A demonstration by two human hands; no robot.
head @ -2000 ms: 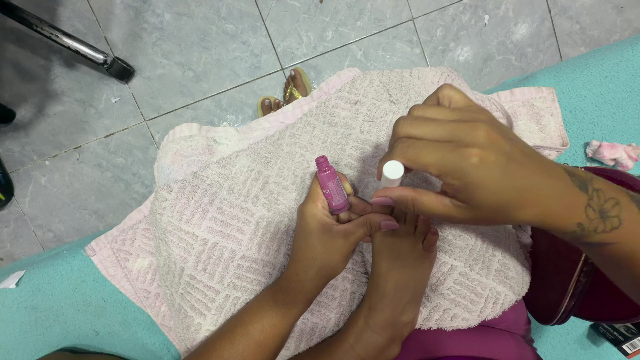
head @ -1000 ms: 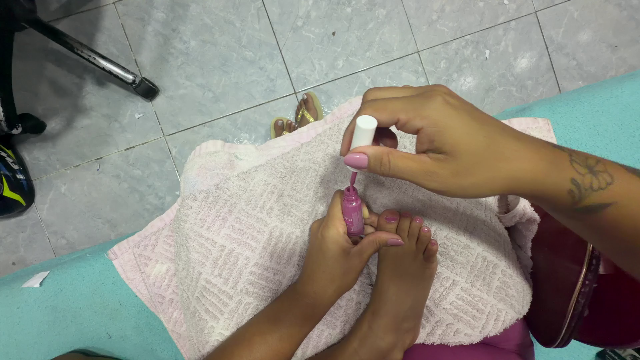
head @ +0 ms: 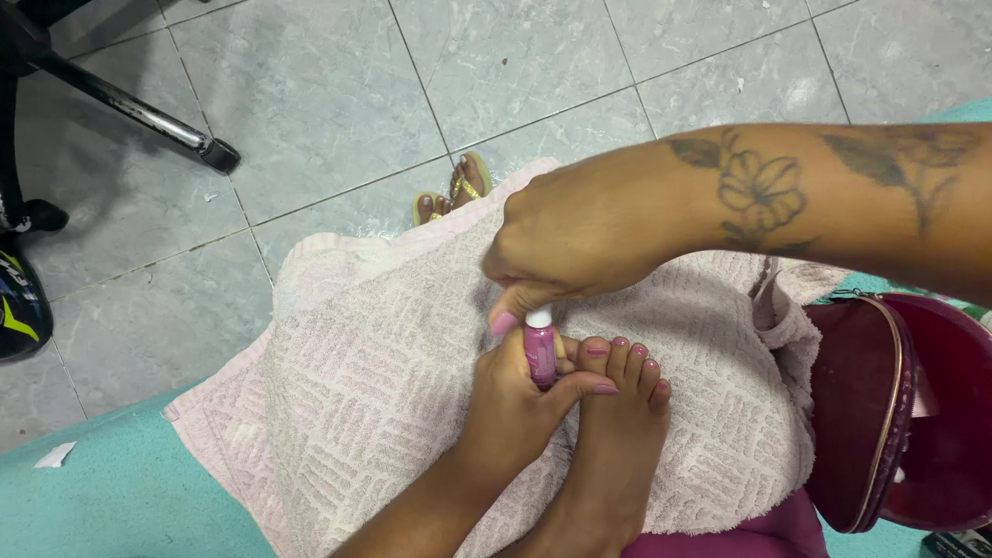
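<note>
A pink nail polish bottle (head: 540, 358) stands upright in my left hand (head: 515, 395), whose thumb lies by the big toe of a bare foot (head: 620, 434). The white cap (head: 539, 316) is on or at the bottle's neck; its brush is out of sight. My right hand (head: 573, 232), on a tattooed forearm, has its thumb and curled fingers at the cap. Pink polish shows on the toenails. Under the foot lies a pale pink towel (head: 387, 372).
A dark red zip case (head: 852, 411) lies at the right on a turquoise surface (head: 132, 480), which has a white scrap (head: 55, 455) at the left. Beyond the towel are another person's feet in sandals (head: 467, 186), a chair leg (head: 132, 108) and a dark shoe (head: 19, 310).
Two seconds ago the white cap was over the toes; one second ago the brush was at the bottle's open neck. Now my right hand has lowered the cap onto or against the neck.
</note>
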